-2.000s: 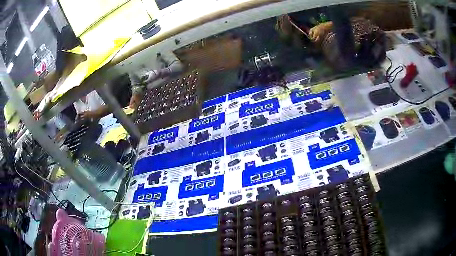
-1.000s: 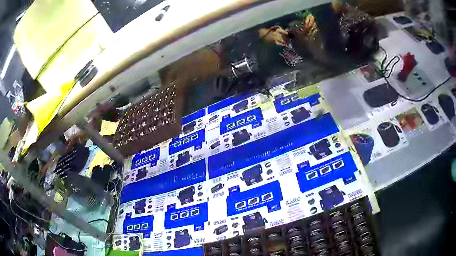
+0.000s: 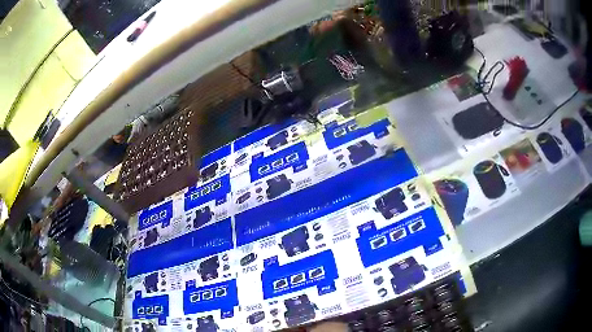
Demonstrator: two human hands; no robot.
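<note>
The dark brown partitioned tray, with shiny round parts in its cells, is cut off by the bottom edge. A small skin-toned patch, likely my left hand, shows at the bottom edge by the tray's left end; its fingers and any hold are hidden. My right hand is not in view. White sheets with blue bands lie flat in front of the tray.
A second partitioned tray stands at the far left of the sheets. A silvery spool and pinkish-white leads are behind them. A red-handled tool with black cord lies right. A raised shelf crosses the upper left.
The view has shifted, so the near tray sits lower and mostly out of frame. The pink fan and green mat have left the picture. The skin-toned patch has appeared at the bottom edge.
</note>
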